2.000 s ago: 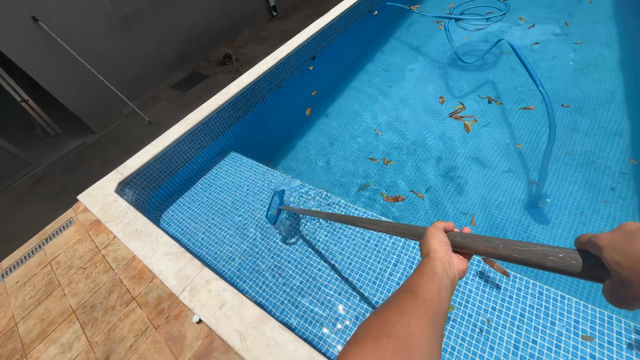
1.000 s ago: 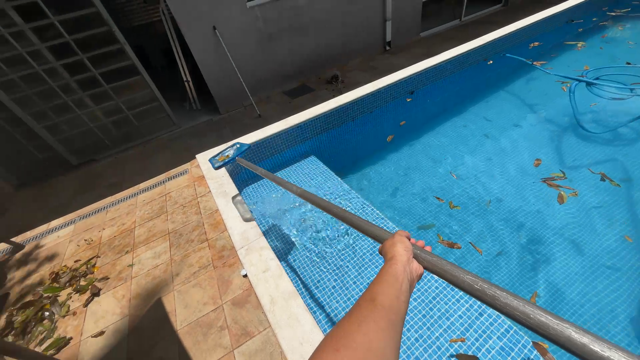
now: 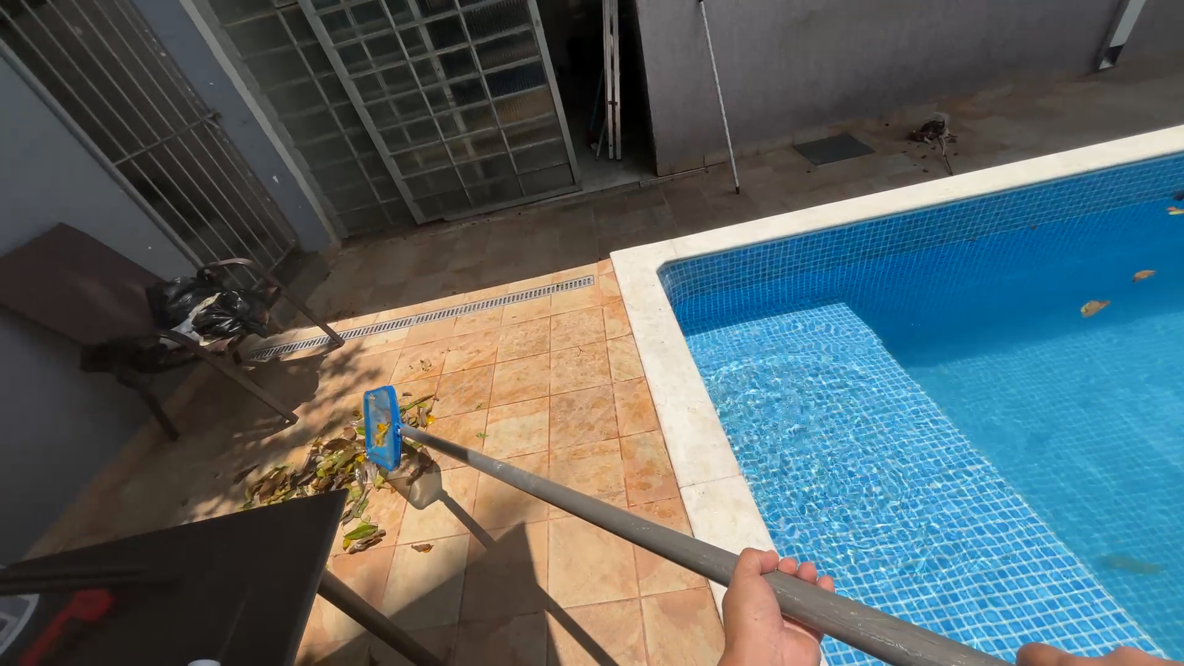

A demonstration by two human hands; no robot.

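Note:
My left hand (image 3: pixel 775 606) is wrapped around the grey pole (image 3: pixel 592 509) of a pool leaf skimmer, palm up, above the pool's edge. At the bottom right corner only part of my right hand (image 3: pixel 1078 655) shows, by the pole's near end; its grip is mostly cut off by the frame. The blue skimmer net (image 3: pixel 381 428) is at the pole's far end, tilted on its side, with some yellowish leaves in it. It hangs over or beside a pile of wet leaves (image 3: pixel 324 467) on the tiled deck.
The pool's pale stone coping (image 3: pixel 689 435) borders a shallow tiled ledge (image 3: pixel 832 444). A dark table (image 3: pixel 213 564) stands at the lower left. A chair (image 3: pixel 250 338) holding black plastic bags is behind the leaves. A drain grate (image 3: pixel 462 308) crosses the deck. Another pole (image 3: pixel 720 92) leans at the wall.
The skimmer net has gone from the water over the ledge, past the pool's corner, to the leaf pile on the deck. The view has swung left.

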